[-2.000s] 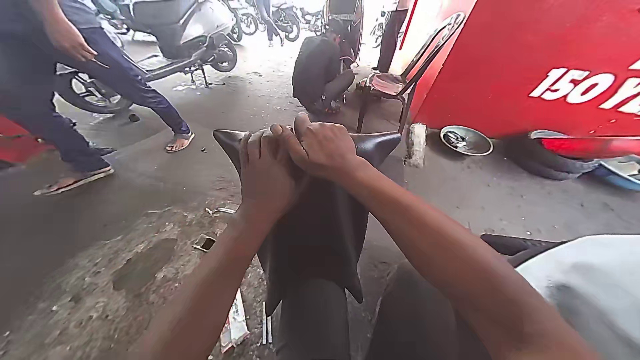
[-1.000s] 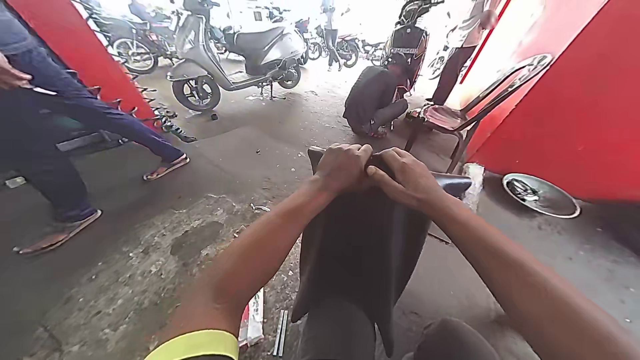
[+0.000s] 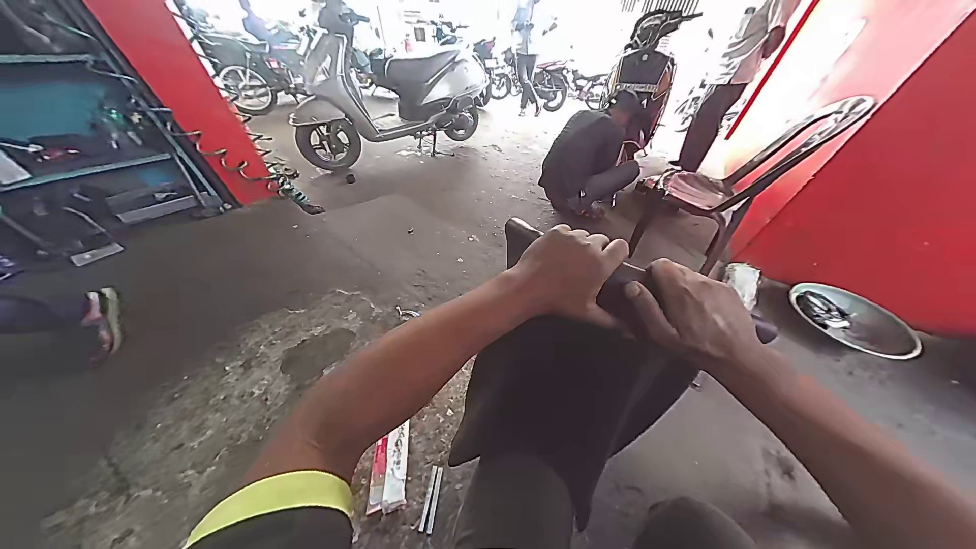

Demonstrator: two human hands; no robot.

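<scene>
A black motorcycle seat cover (image 3: 549, 381), or a covered seat, rests over my knee with its pointed corners hanging down. My left hand (image 3: 572, 271) grips its far edge, fingers over the top and thumb on the near side. Close beside it on the right, my right hand (image 3: 698, 309) holds the same edge, its thumb pointing towards the left hand. One dark corner sticks up left of my left hand, and another tip shows right of my right hand. What lies under the black material is hidden.
A metal chair (image 3: 694, 191) stands ahead, near a crouching person (image 3: 591, 156) beside a motorcycle. A metal basin (image 3: 858, 320) lies by the red wall at right. A silver scooter (image 3: 396, 91) is parked ahead left. A long packet (image 3: 390, 469) and metal strips (image 3: 431, 499) lie on the floor.
My hands, overlapping two seconds ago, are now side by side on the edge. The walking person at left has mostly left the view, with a shoe still showing. The view has turned left.
</scene>
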